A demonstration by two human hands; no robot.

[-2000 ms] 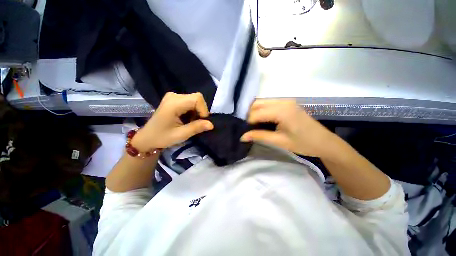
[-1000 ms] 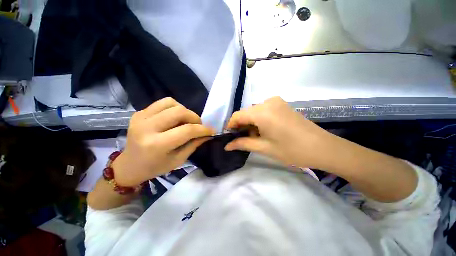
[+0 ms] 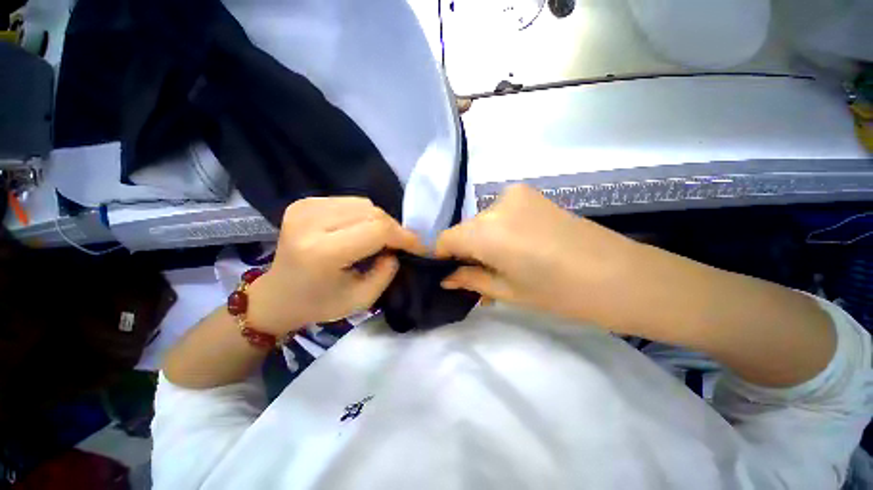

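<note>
A garment piece with a pale grey-white part (image 3: 335,67) and a black panel (image 3: 297,129) lies over the table's front edge. Its near end hangs towards my body, where a black part (image 3: 426,297) bunches between my hands. My left hand (image 3: 335,254), with a red bead bracelet at the wrist, pinches the cloth edge between thumb and fingers. My right hand (image 3: 507,244) pinches the same edge just to the right, the fingertips close together. The exact layers held are hidden by the fingers.
The white machine bed (image 3: 613,38) is at the upper right, above the white table front with its measuring scale (image 3: 651,189). A grey machine part (image 3: 24,100) stands at the far left. Dark cloth (image 3: 86,287) is piled at the lower left, more cloth at the lower right.
Both hands have stayed on the cloth and their fingertips have come closer together along its edge. The pale cloth now curves more beside my right hand. The whole view has shifted slightly.
</note>
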